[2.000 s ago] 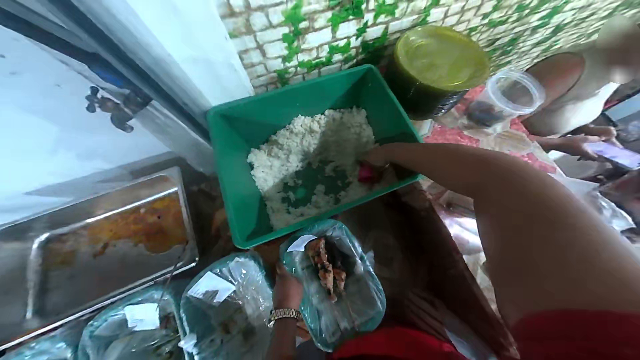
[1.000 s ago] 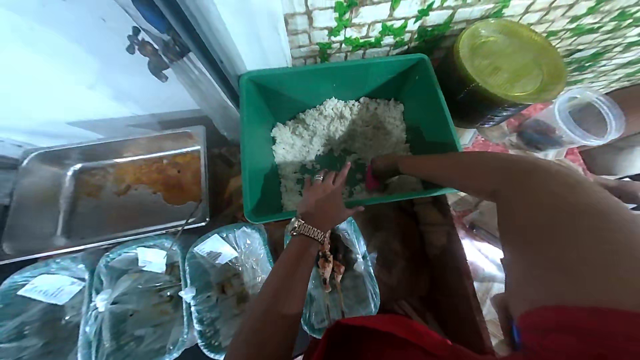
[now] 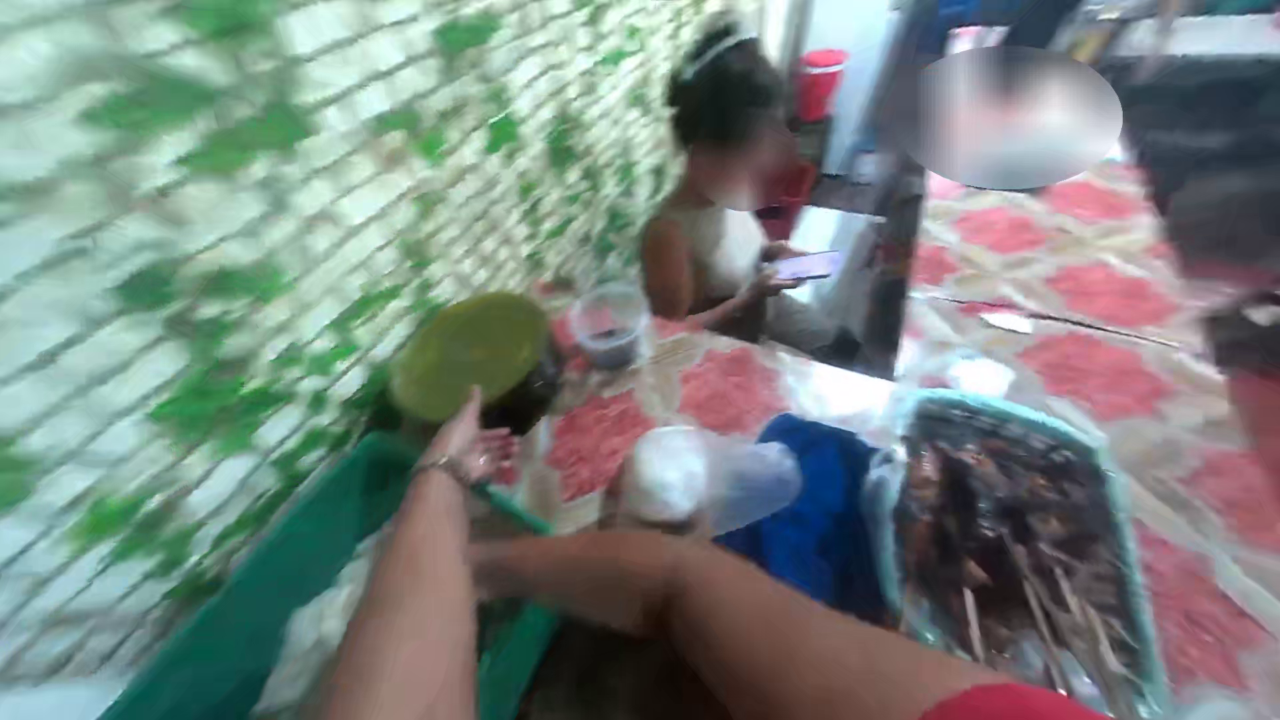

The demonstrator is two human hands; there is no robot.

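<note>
My left hand (image 3: pixel 472 443), with a ring and a wrist band, is stretched out over the far corner of a green plastic bin (image 3: pixel 270 570), fingers apart and nothing in them. It is just in front of a container with a yellow-green lid (image 3: pixel 470 355); whether it touches the lid is unclear. White rice (image 3: pixel 320 620) lies in the bin, partly behind my left forearm. My right forearm crosses beneath the left one toward the bin, and the right hand itself is hidden behind the left forearm. The view is blurred.
A clear plastic tub (image 3: pixel 608 325) stands behind a white-topped container (image 3: pixel 668 475) on the red-patterned tablecloth (image 3: pixel 730 385). Blue cloth (image 3: pixel 815 510) lies beside a plastic-lined tray (image 3: pixel 1110 520) of dark skewered food. A seated person (image 3: pixel 715 220) holds a phone. A leaf-patterned brick wall (image 3: pixel 250 250) runs along the left.
The view has swung far to the right. My left hand was beside a lined tray, then over the rice; now it reaches toward the yellow-green lid. The right hand, earlier on something pink in the rice, is now hidden.
</note>
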